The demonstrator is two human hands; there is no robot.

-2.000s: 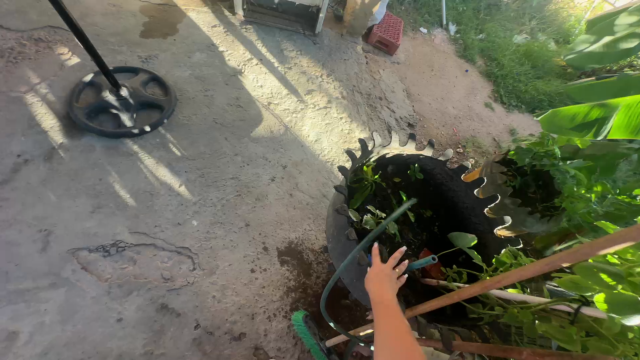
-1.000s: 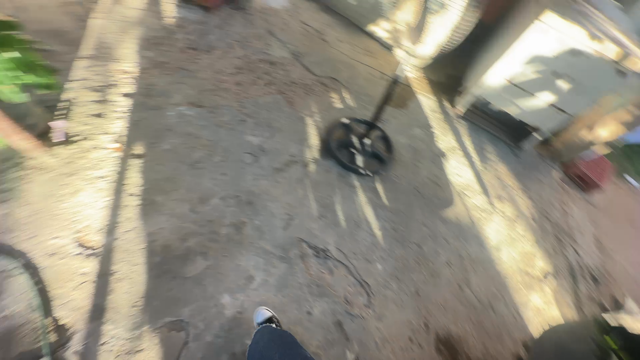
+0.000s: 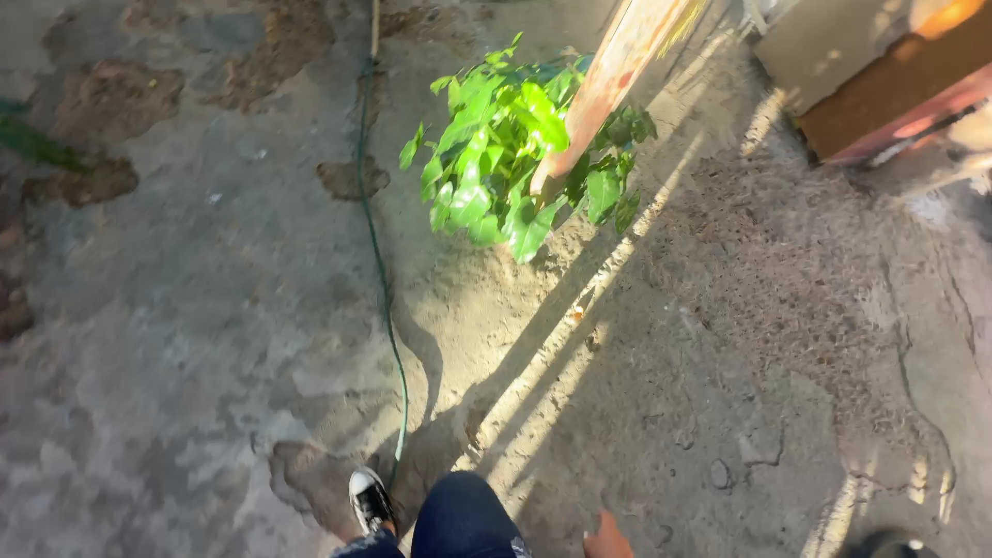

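At the bottom edge, right of my knee in dark blue jeans, part of my right hand (image 3: 607,536) shows low over the concrete floor. Only some of its fingers are in the frame, blurred, so its grip cannot be told. My left hand is out of view. A thin green hose (image 3: 377,256) runs along the floor from the top, left of the middle, down to my black and white sneaker (image 3: 370,500). Neither visible hand part touches the hose.
A leafy green plant (image 3: 480,170) grows around the foot of a slanting wooden post (image 3: 601,85). Brown and grey box-like objects (image 3: 876,85) stand at the upper right. The concrete (image 3: 194,310) is cracked, with rough broken patches.
The view has swung far away from the tire planter and the round black base. The hand that was at the hose over the planter two seconds ago is no longer there in view.
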